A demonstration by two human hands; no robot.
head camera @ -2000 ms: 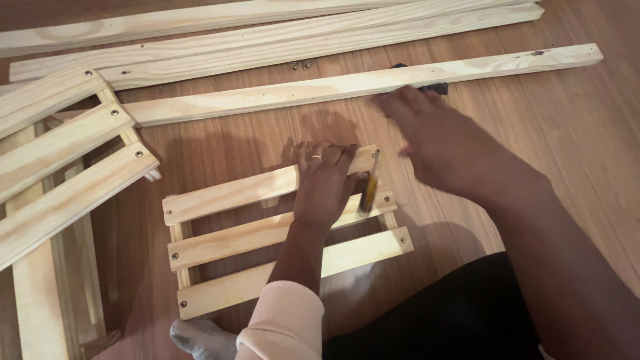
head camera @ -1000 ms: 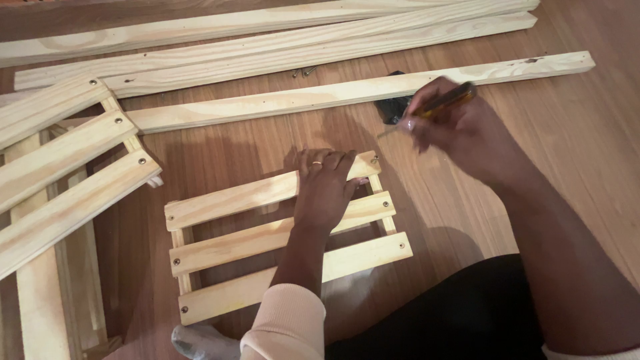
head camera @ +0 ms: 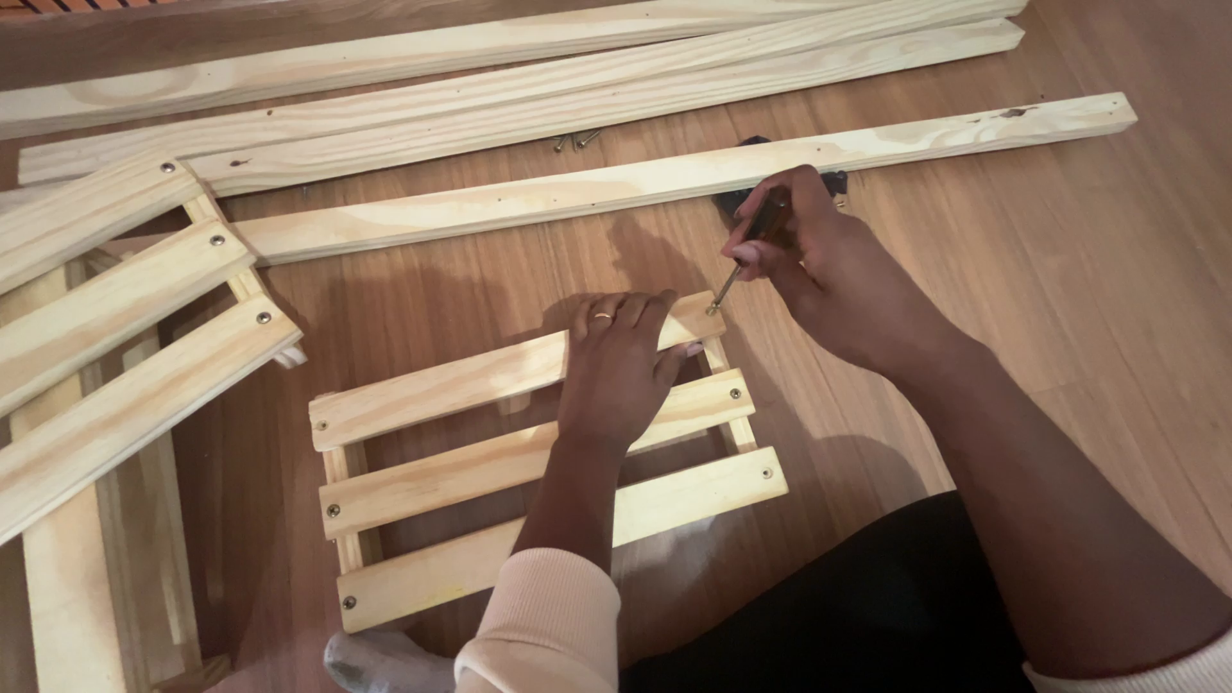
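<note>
My right hand [head camera: 818,260] grips a screwdriver [head camera: 767,219], its tip on a screw [head camera: 712,310] at the upper right corner of a small slatted wooden panel [head camera: 433,491]. Three slats lie across two crosspieces, with screw heads at the slat ends. My left hand [head camera: 621,371] lies over the top slat, fingers curled over its far edge and thumb on the near side. It presses on or grips that slat; the fingertips are hidden.
A second slatted panel [head camera: 125,332] rests on boards at the left. Several long wooden boards [head camera: 539,91] lie beyond, with loose screws [head camera: 582,141] between them. A dark object [head camera: 835,183] sits under the nearest long board [head camera: 616,188]. A socked foot [head camera: 380,664] is below the panel.
Two seconds ago the screwdriver stood at the panel's corner, apart from my right hand. A second ago that hand held it raised; now its tip is down at the corner screw. My left hand has stayed put.
</note>
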